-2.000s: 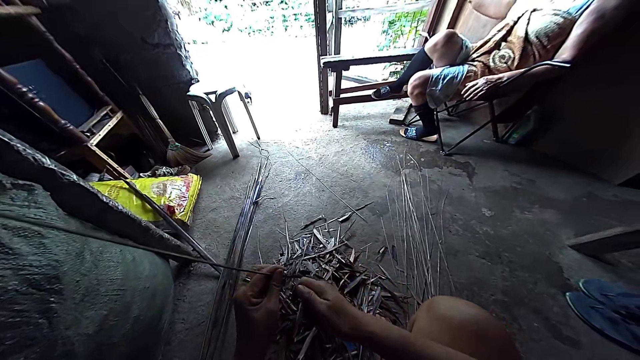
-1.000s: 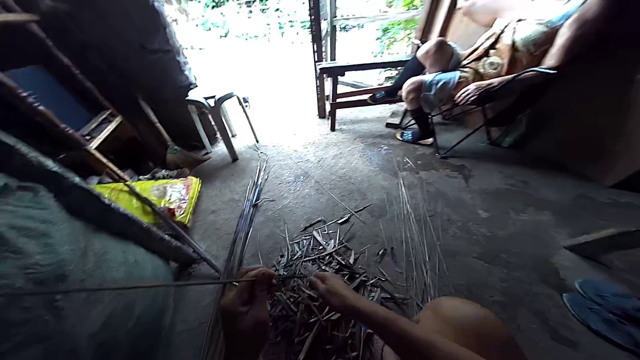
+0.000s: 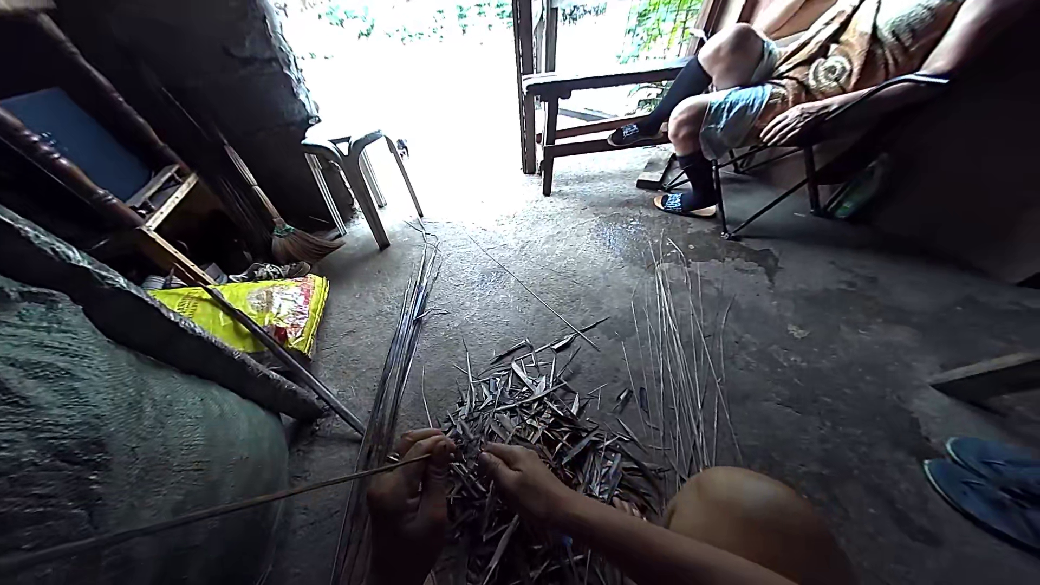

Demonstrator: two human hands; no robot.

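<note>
My left hand [image 3: 414,496] is closed on a long thin plant stalk [image 3: 244,504], which runs out to the lower left edge of the view. Close to its right, my right hand [image 3: 524,483] has its thumb and forefinger together; whether anything is pinched there cannot be made out. Below and beyond both hands lies a heap of dark, dry plant scraps [image 3: 561,414] on the concrete floor. A bundle of long dark stalks [image 3: 398,349] lies left of the heap, and thin pale sticks [image 3: 678,357] are spread out to its right.
At the left are a large greenish sack [image 3: 138,431], a yellow printed sack [image 3: 252,309], a broom [image 3: 301,244] and a stool [image 3: 353,162]. A wooden bench [image 3: 609,79] stands by the bright doorway, beside a seated person [image 3: 731,114]. Blue slippers [image 3: 987,487] lie at the right.
The stalk's outer end has swung from the upper left down to the lower left. Both hands have stayed over the near part of the heap.
</note>
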